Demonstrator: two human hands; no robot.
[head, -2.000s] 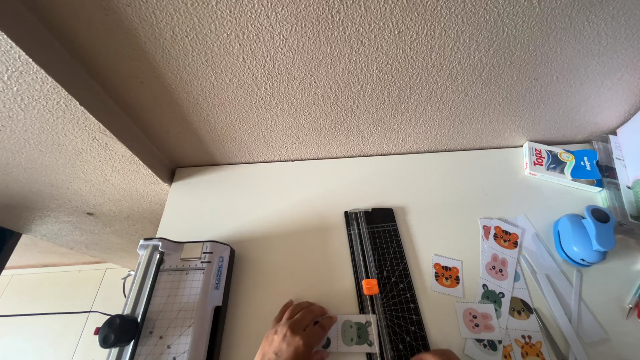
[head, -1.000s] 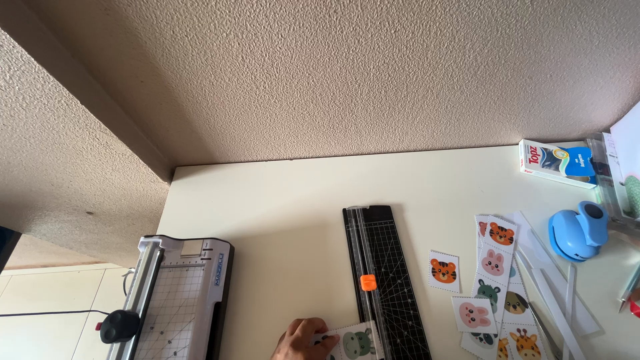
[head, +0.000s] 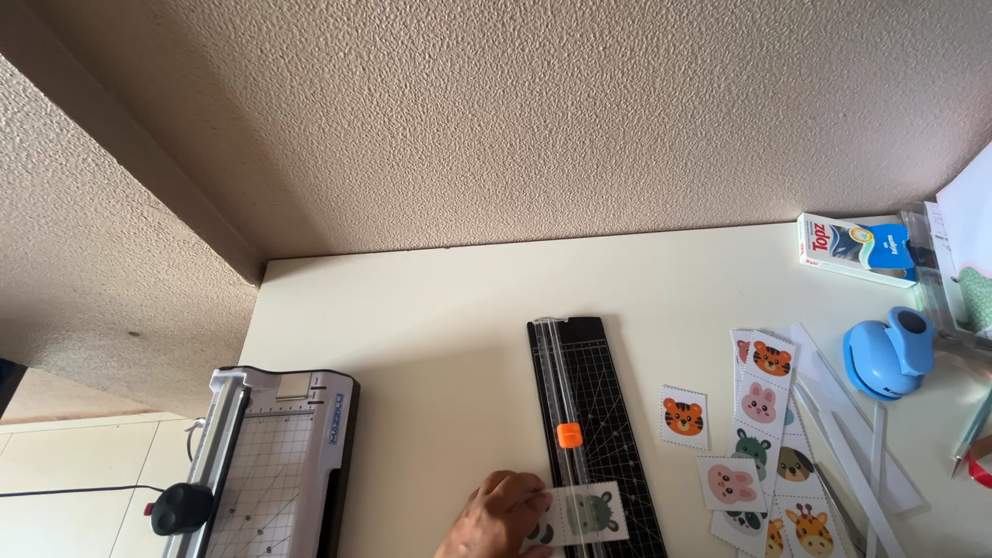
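Note:
My left hand pinches the left end of a paper strip of animal faces, at the lower middle of the head view. The strip lies across a black sliding paper trimmer, under its clear rail, with a green animal face showing there. The trimmer's orange cutter slide sits just above the strip. My right hand is out of view. Right of the trimmer lie a square tiger card, a pink rabbit card and overlapping strips of animal faces.
A larger white paper trimmer with a black knob stands at the left. White paper offcuts, a blue craft punch, a Topz box and a clear plastic container are at the right. A textured wall borders the table.
The part of the right hand seen at the trimmer's lower edge two seconds ago is gone from view. My left hand and the strip have shifted slightly, and the strip's tilt has changed.

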